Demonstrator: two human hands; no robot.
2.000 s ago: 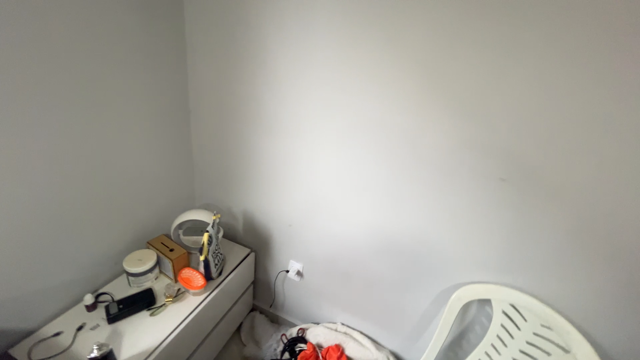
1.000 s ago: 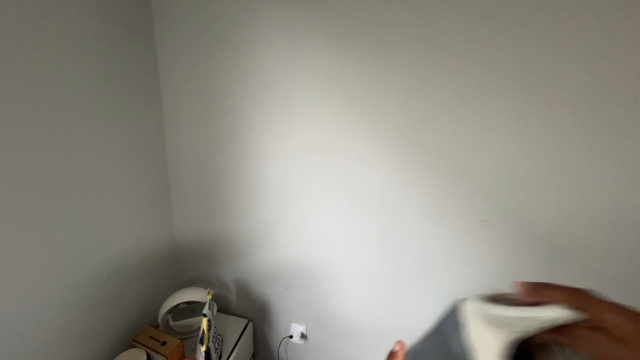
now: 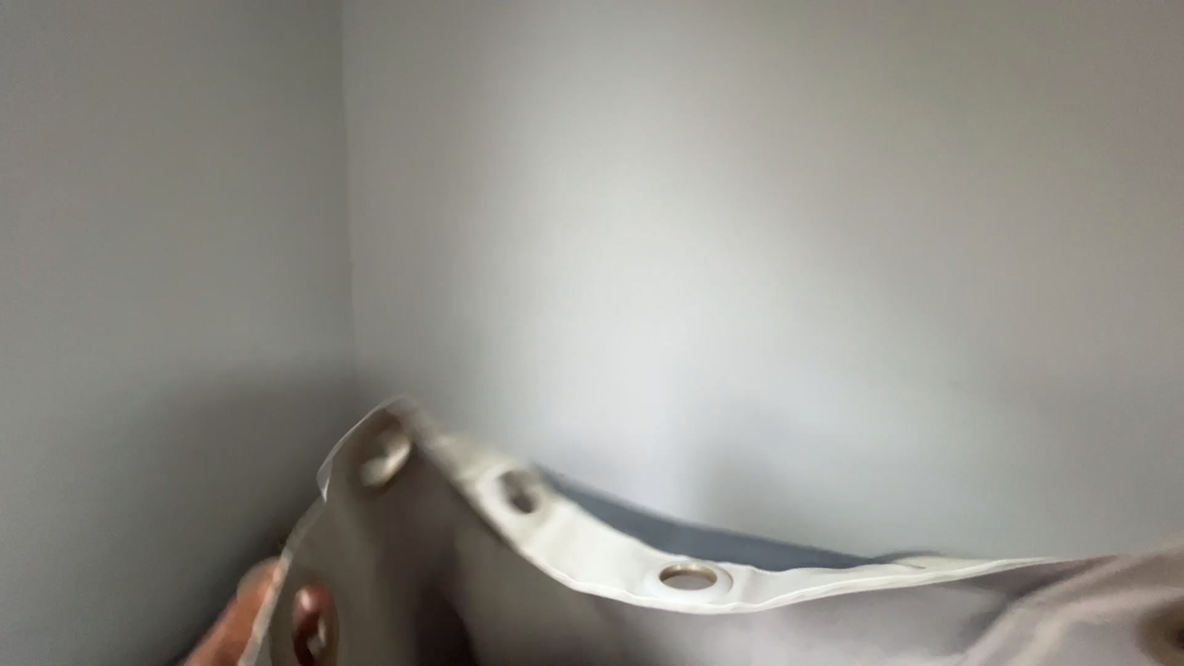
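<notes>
A grey eyelet curtain (image 3: 546, 601) with a white header band and metal rings spreads across the bottom of the view, slightly blurred. At the lower left, my left hand (image 3: 242, 618) grips the curtain's side edge, and a fingertip shows through one of the eyelets. The band sags towards the middle, where one eyelet is plainly visible, and runs on to the right. My right hand is not in view. The lower part of the curtain lies beyond the bottom edge.
Two plain grey walls meet at a corner (image 3: 348, 277) on the left. The right-hand wall (image 3: 666, 277) stands behind the curtain.
The curtain, bunched at the lower right one second ago, is now spread across the bottom. The right hand has left the view. The view has tilted up from the drawers and chair.
</notes>
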